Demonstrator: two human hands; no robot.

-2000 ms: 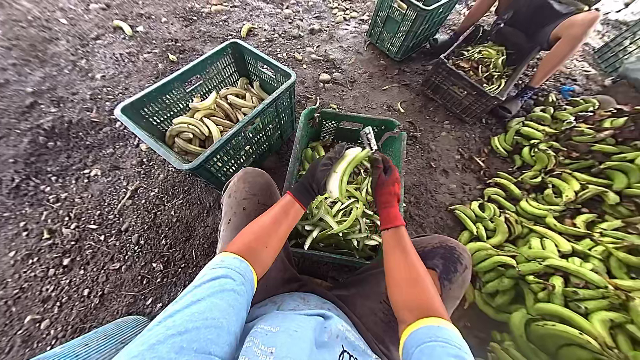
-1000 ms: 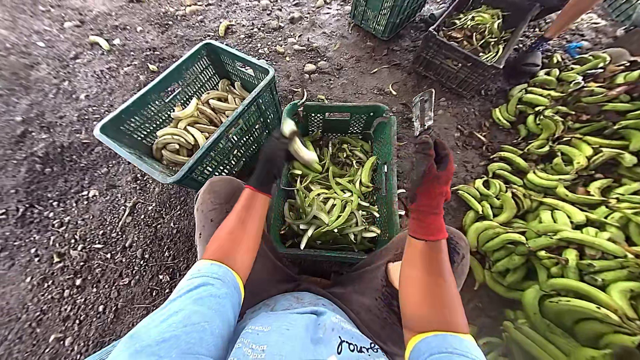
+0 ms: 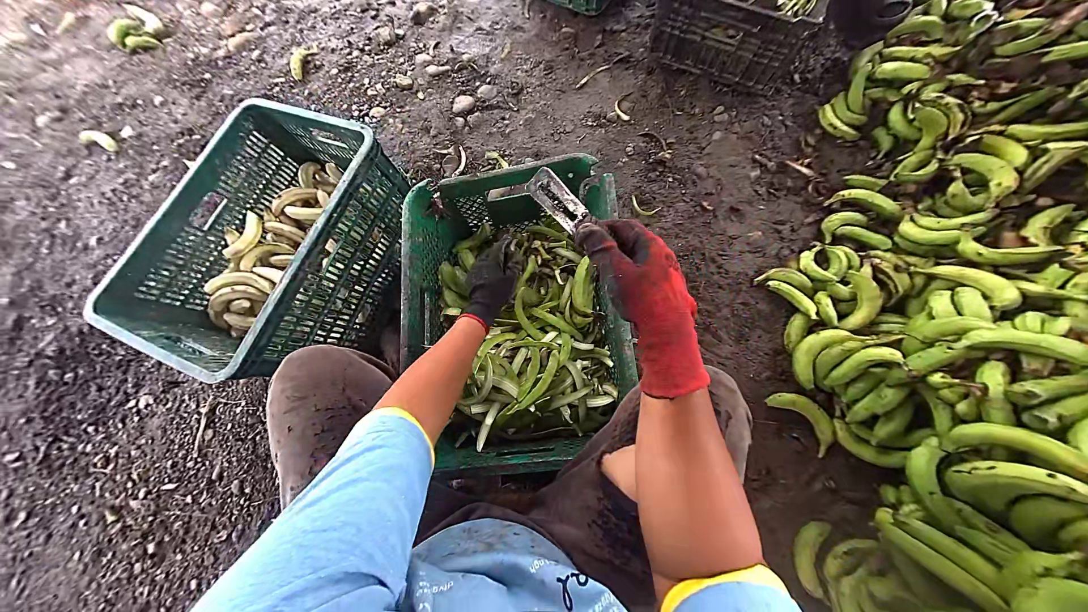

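My left hand (image 3: 491, 280), in a dark glove, reaches down among green fruit and peels at the back left of the middle green plastic crate (image 3: 625, 357). Its fingers are partly hidden, and I cannot tell whether they grip anything. My right hand (image 3: 650, 293), in a red and black glove, is shut on a metal peeler (image 3: 557, 200) above the crate's right side. Long strips of green peel (image 3: 527, 374) fill the crate's front part. Peeled green bananas or plantains (image 3: 246, 280) lie in the left green plastic crate (image 3: 229, 365).
A large heap of unpeeled green bananas or plantains (image 3: 960, 340) covers the ground at right. A black crate (image 3: 731, 42) stands at the back, with part of another green crate (image 3: 582, 4) beside it. Stones and a few fruits (image 3: 99, 140) lie on the muddy ground.
My left hand has moved from the left crate's side into the middle crate. The pale peeled fruit it held earlier is no longer in it. My right hand has moved inward with the peeler.
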